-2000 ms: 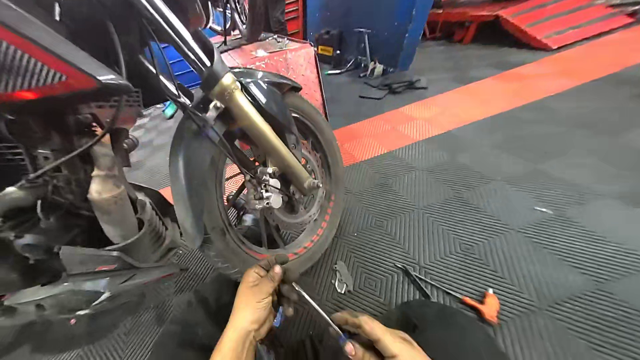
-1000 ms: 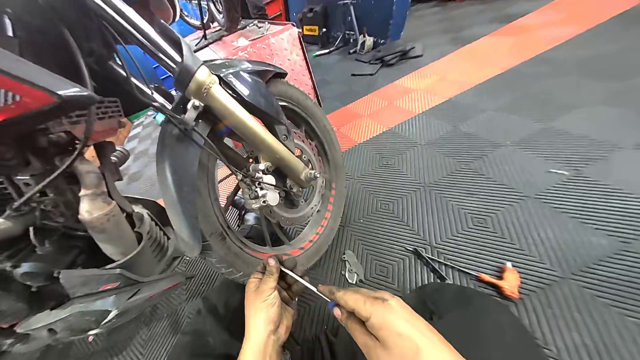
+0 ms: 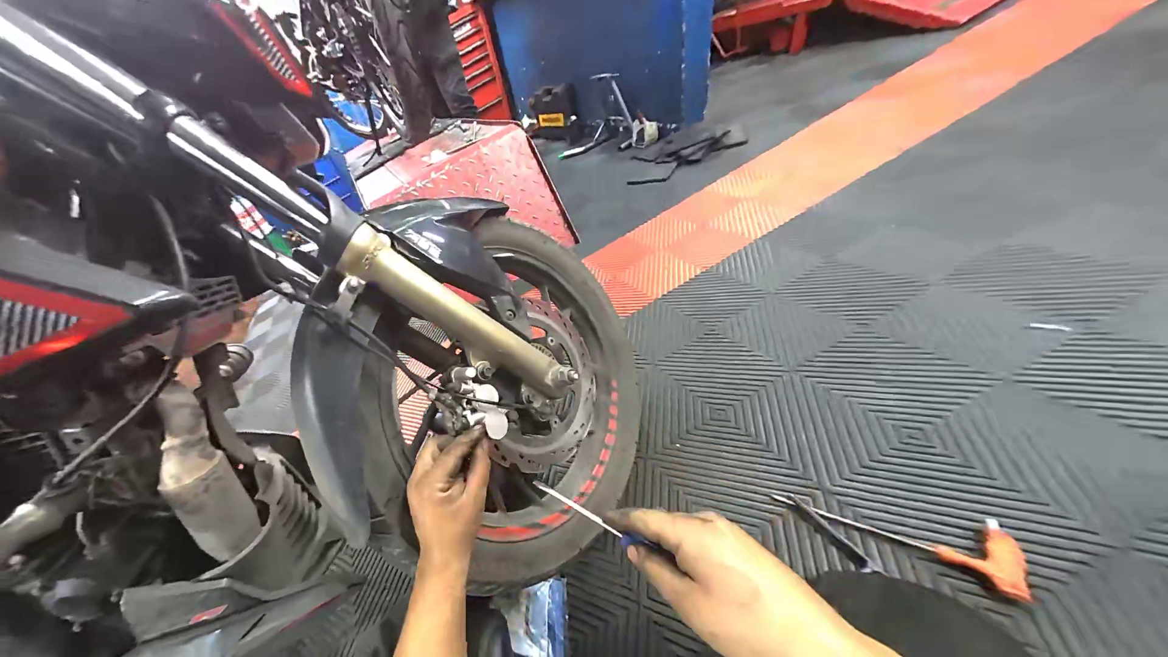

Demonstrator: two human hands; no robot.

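My left hand [image 3: 449,484] is raised to the lower side of the silver brake caliper [image 3: 482,409], fingertips bunched against it; whether they pinch a small part is hidden. My right hand [image 3: 698,561] grips the blue handle of a screwdriver [image 3: 584,511], whose thin metal shaft points up and left, its tip in front of the lower rim of the motorcycle's front wheel [image 3: 613,456]. The brake disc [image 3: 570,429] lies behind the gold fork leg [image 3: 456,315], to the right of the caliper.
On the ribbed floor mat at right lie an orange T-handled tool [image 3: 990,558] and a dark tool [image 3: 830,532] crossing its shaft. The front fender [image 3: 328,420] stands left of the wheel. Behind are a red metal ramp [image 3: 484,169], a blue cabinet [image 3: 602,59] and dark items on the floor.
My left hand has risen from below the wheel's lower edge to the caliper. The screwdriver, earlier close to my left fingers, now has its tip apart from them. The metal piece on the mat is no longer seen.
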